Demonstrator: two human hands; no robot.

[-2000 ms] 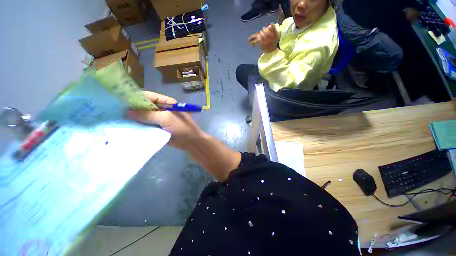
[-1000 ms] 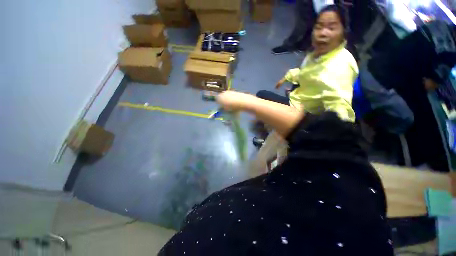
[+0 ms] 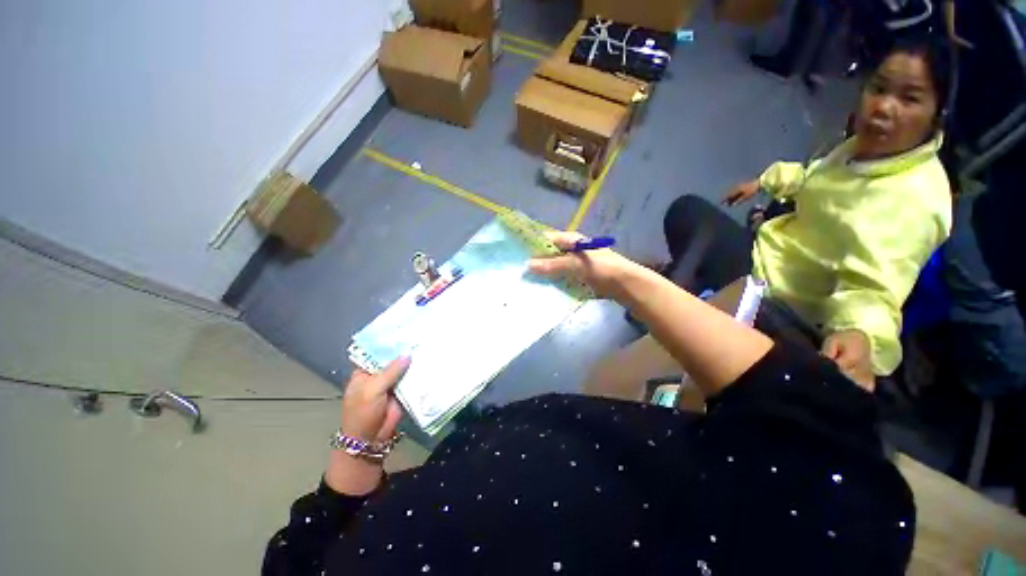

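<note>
A stack of white, pale blue and green printed sheets [image 3: 484, 332] is held between my two hands, tilted over the floor. A silver bulldog clip with a red and blue patch [image 3: 433, 279] grips its upper left edge. My left hand [image 3: 374, 396] holds the lower left corner, thumb on top, with a bracelet at the wrist. My right hand [image 3: 579, 268] holds the upper right end, with a yellow-green sheet [image 3: 527, 233] at its fingers. A blue pen [image 3: 593, 243] sticks out of the right hand. The fingers under the sheets are hidden.
A person in a yellow jacket [image 3: 861, 242] sits at the right. Cartons [image 3: 574, 107] stand on the floor ahead, one bearing a black strapped bundle [image 3: 621, 48]. A small carton [image 3: 293, 214] is by the wall. A door handle [image 3: 169, 407] is at lower left. A desk corner [image 3: 968, 523] shows lower right.
The view has swung left, away from the desk. The clipped sheets, out of view one second ago, are back in view, and my left hand now shows holding them. My right hand still has the pen.
</note>
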